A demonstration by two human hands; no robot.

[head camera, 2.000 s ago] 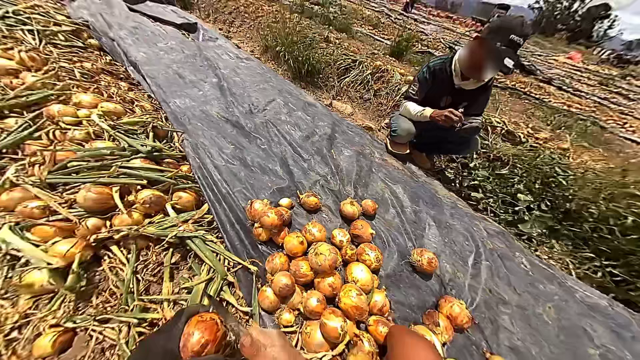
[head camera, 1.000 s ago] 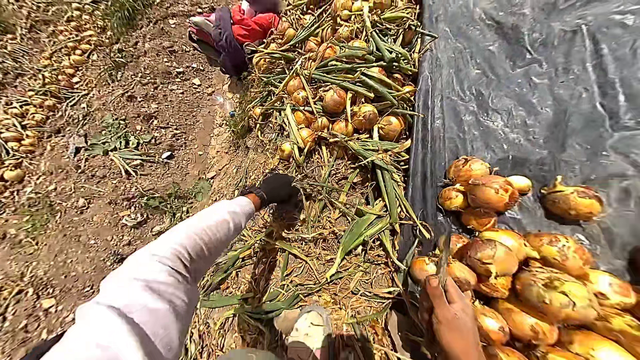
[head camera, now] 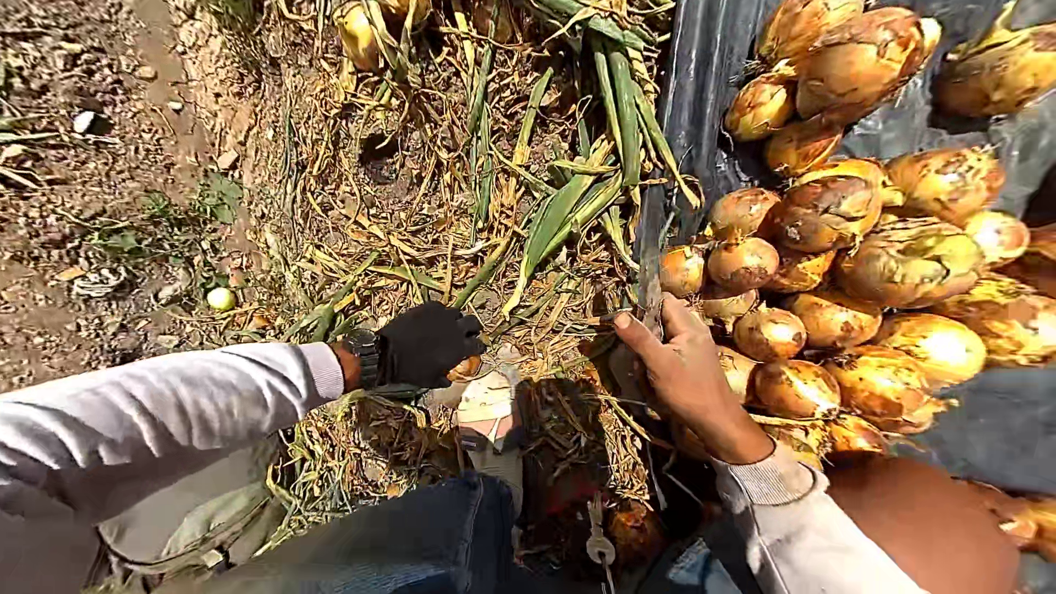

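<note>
My left hand [head camera: 429, 345], in a black glove with a watch at the wrist, is curled over my shoe. Part of a small onion [head camera: 464, 369] shows under its fingers, mostly hidden by the glove. Bare, my right hand [head camera: 689, 371] grips a bladed metal cutting tool [head camera: 649, 268], its blade pointing away from me; its exact kind is unclear. Just right of that hand lies a pile of yellow onions [head camera: 833, 318] with trimmed tops, on a dark plastic sheet [head camera: 701, 74].
Dry and green onion leaves [head camera: 561, 219] cover the soil ahead. Untrimmed onions [head camera: 357, 35] lie at the top. A small pale bulb [head camera: 220, 299] rests at the left. My shoe [head camera: 487, 400] is below my hands. A blurred brown rounded shape [head camera: 924, 520] fills the lower right.
The view has swung down and left from the sheet, where a crouching person showed earlier. Since one second ago, my left hand has come back towards me, nearer the right hand.
</note>
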